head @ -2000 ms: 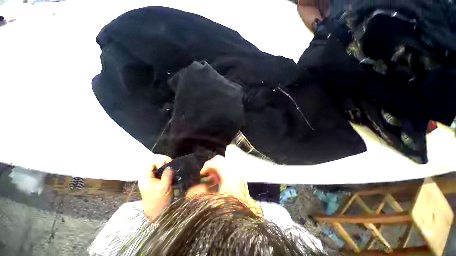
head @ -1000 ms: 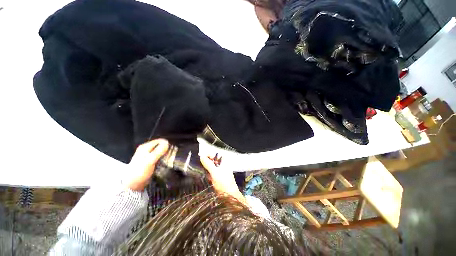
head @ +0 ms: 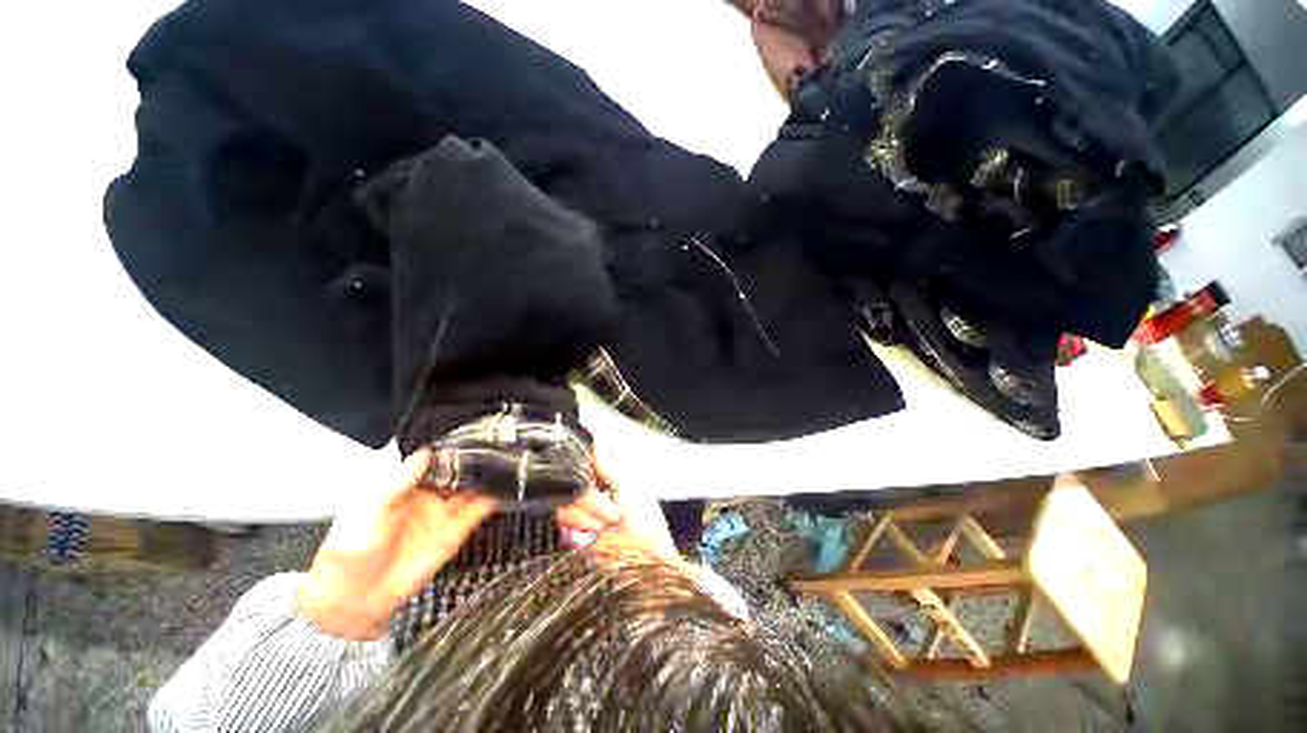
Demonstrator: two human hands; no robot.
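Note:
A black garment [head: 688, 272] lies spread on the white table. Its sleeve [head: 495, 272] runs toward me over the table's front edge. The sleeve's cuff [head: 516, 451] shows its plaid lining, black with cream and tan lines. My left hand [head: 394, 544] grips the left side of the cuff, thumb and fingers at its rim. My right hand [head: 609, 523] holds the right side, partly hidden by my hair. Whether a small tool is in it, I cannot tell. A thin pale thread [head: 735, 294] lies on the black cloth.
A pile of black pieces with frayed plaid edges [head: 1003, 186] stands at the right, a brown cloth piece [head: 798, 40] beyond it. The white table's edge [head: 187, 480] curves before me. A wooden stool [head: 1082, 573] stands on the floor at the right. Boxes [head: 1254, 365] are at far right.
The cuff has gone from bunched dark cloth between my hands to a turned-back plaid ring facing up. My hands have stayed at its two sides. The view has shifted right.

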